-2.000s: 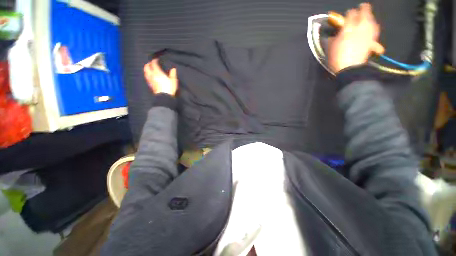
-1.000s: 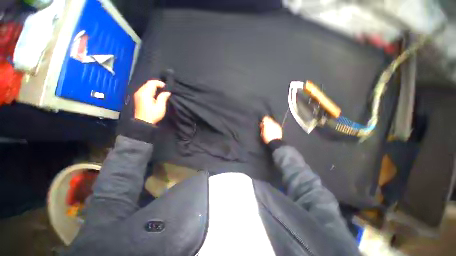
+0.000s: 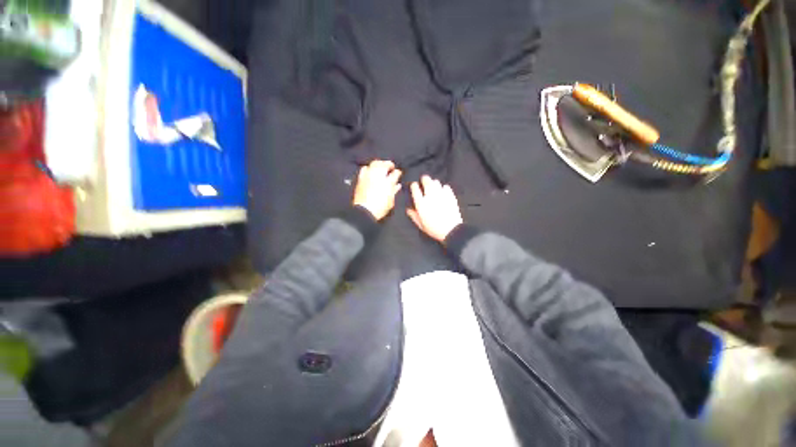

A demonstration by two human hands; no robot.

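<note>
A black garment [image 3: 393, 96] lies wrinkled on the dark padded ironing table [image 3: 559, 244], with folds running away from me. My left hand [image 3: 378, 189] and my right hand [image 3: 435, 208] are close together at its near edge. My fingertips touch the cloth there; whether they pinch it is hard to tell. The steam iron [image 3: 580, 131], with a silver soleplate and orange-brown handle, stands on the table to the right, touched by neither hand.
A blue and yellowish hose [image 3: 698, 164] runs from the iron to a pale wrapped hose at the right. A blue-fronted box [image 3: 188, 122] and red bag [image 3: 35, 183] are at the left. A round bucket [image 3: 199, 336] is low at the left.
My right hand left the iron, then both hands came together at the garment's near edge. The garment is now spread farther away, with different folds.
</note>
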